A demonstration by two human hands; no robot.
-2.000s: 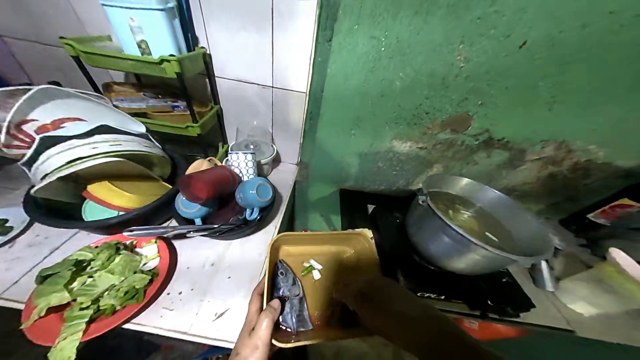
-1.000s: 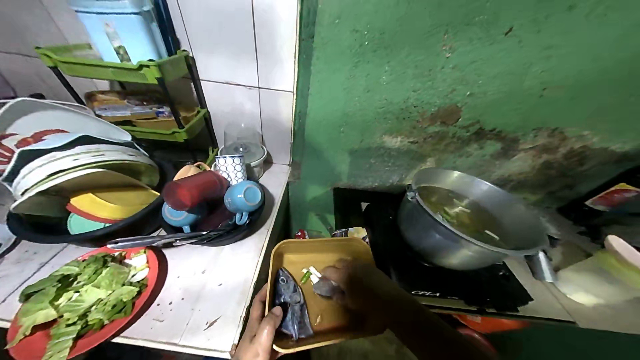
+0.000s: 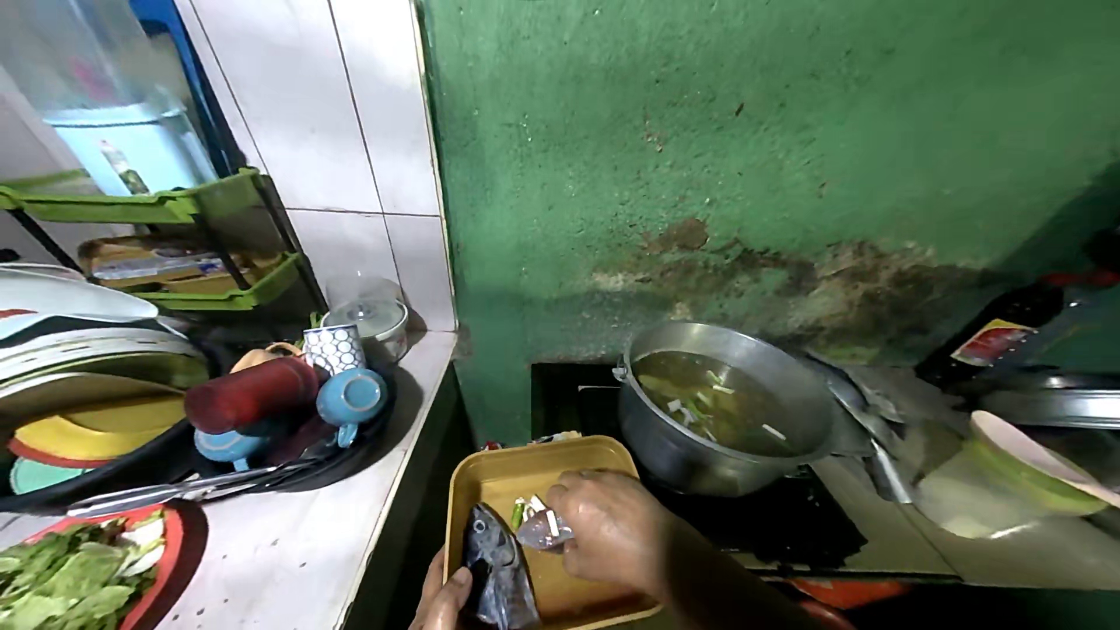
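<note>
My left hand [image 3: 443, 600] grips the left side of a yellow-brown plastic tray [image 3: 577, 455], its thumb beside a fish head [image 3: 499, 564] lying there. Inside the same tray, my right hand [image 3: 608, 525] is closed on a small greyish piece of fish [image 3: 542, 528], with chopped white and green stalks [image 3: 521, 509] at its edge. Just beyond the tray, a metal pot [image 3: 726, 464] sits on a black stove [image 3: 787, 516]; its broth [image 3: 726, 402] has cut stalks floating in it.
On the tiled counter [image 3: 280, 542] at left are a red plate [image 3: 179, 542] of leafy greens [image 3: 79, 569], a rack of dishes, and blue cups [image 3: 352, 395]. A ladle [image 3: 888, 472] and a green bowl [image 3: 1032, 477] lie right of the pot. Behind rises a green wall [image 3: 744, 157].
My right hand has closed around the small piece in the tray. More stalk pieces show in the pot than two seconds ago. My left hand still holds the tray.
</note>
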